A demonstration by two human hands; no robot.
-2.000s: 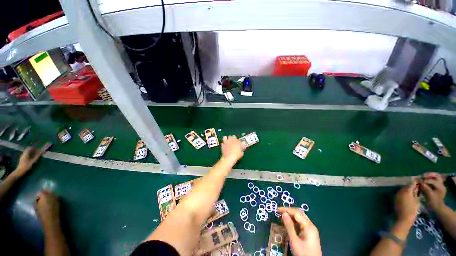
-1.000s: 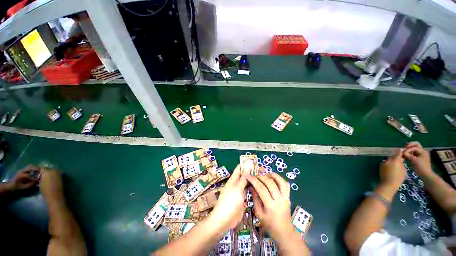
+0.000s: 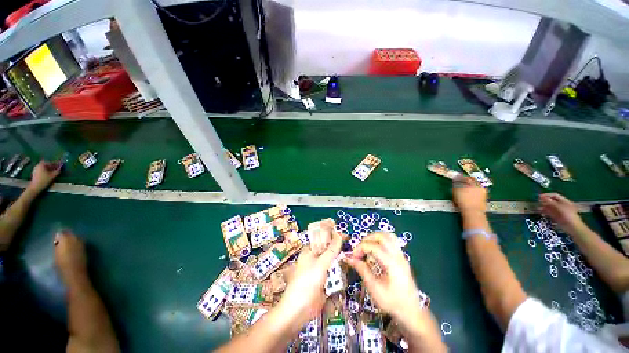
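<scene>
My left hand point(image 3: 310, 276) holds a circuit board point(image 3: 321, 234) upright above the pile, its plain tan side showing. My right hand point(image 3: 386, 269) is beside it, thumb and forefinger pinched near the board's lower right edge; a small pale ring seems to be at the fingertips, but it is too small to tell surely. A pile of circuit boards point(image 3: 236, 236) lies around and under my hands, partly hidden by them. Loose pale rings point(image 3: 364, 222) lie scattered behind my right hand.
A green conveyor point(image 3: 303, 176) carries spaced boards beyond the pale rail point(image 3: 290, 199). A grey post point(image 3: 181, 103) stands at left centre. Neighbours' arms point(image 3: 493, 265) reach in at right and left. More rings point(image 3: 562, 262) and a dark board tray point(image 3: 614, 219) lie far right. Red crates point(image 3: 395, 61) stand behind.
My left hand has tilted the board, and my right hand has moved slightly right and down from it. The right neighbour's hand has reached onto the conveyor. Belt boards have shifted left.
</scene>
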